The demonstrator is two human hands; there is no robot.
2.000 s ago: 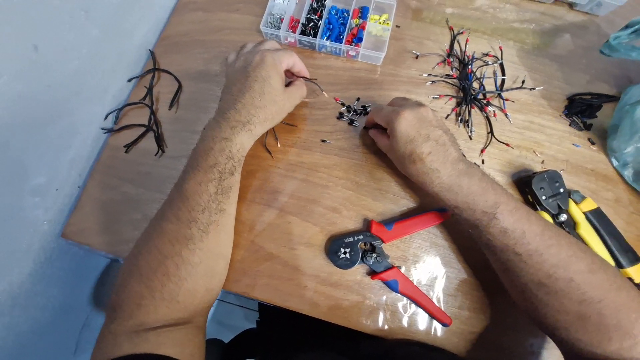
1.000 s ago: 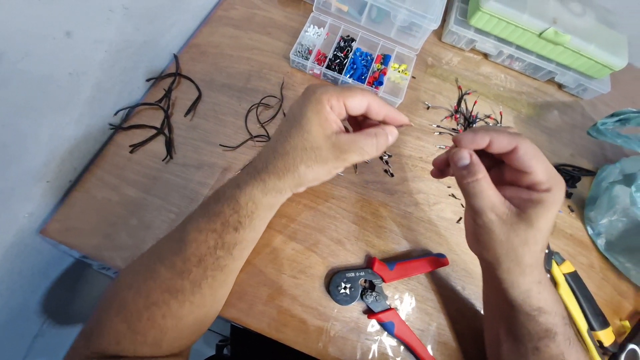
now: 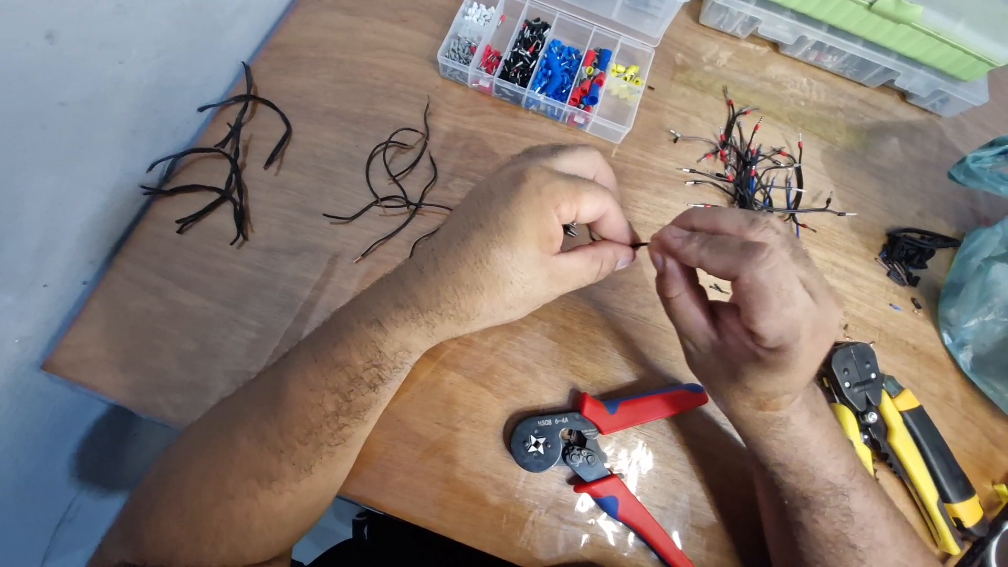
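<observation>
My left hand point(image 3: 567, 228) pinches a thin black wire point(image 3: 639, 245) between thumb and forefinger. The fingertips of my right hand point(image 3: 732, 291) close on the wire's end, touching or almost touching my left fingers; whether they hold a ferrule too is hidden. Left of my left hand lie loose black wires point(image 3: 402, 203). Behind the right hand is a bundle of black and blue wires point(image 3: 748, 173) with ferrules on their ends. Below both hands a ferrule crimping tool point(image 3: 567, 441) with red and blue handles lies with its handles spread.
A clear compartment box point(image 3: 543, 98) of coloured ferrules stands at the back. More black wires point(image 3: 236, 157) lie at the left. At the right are yellow-and-black wire strippers point(image 3: 890, 425), black scraps point(image 3: 909, 256) and a teal plastic bag point(image 3: 980, 299). A green-and-clear case point(image 3: 882, 39) sits back right.
Two seconds ago my hands were apart, the right one beside a small pile of black ferrules; now they meet at the wire's end. The right hand has turned and risen from the table.
</observation>
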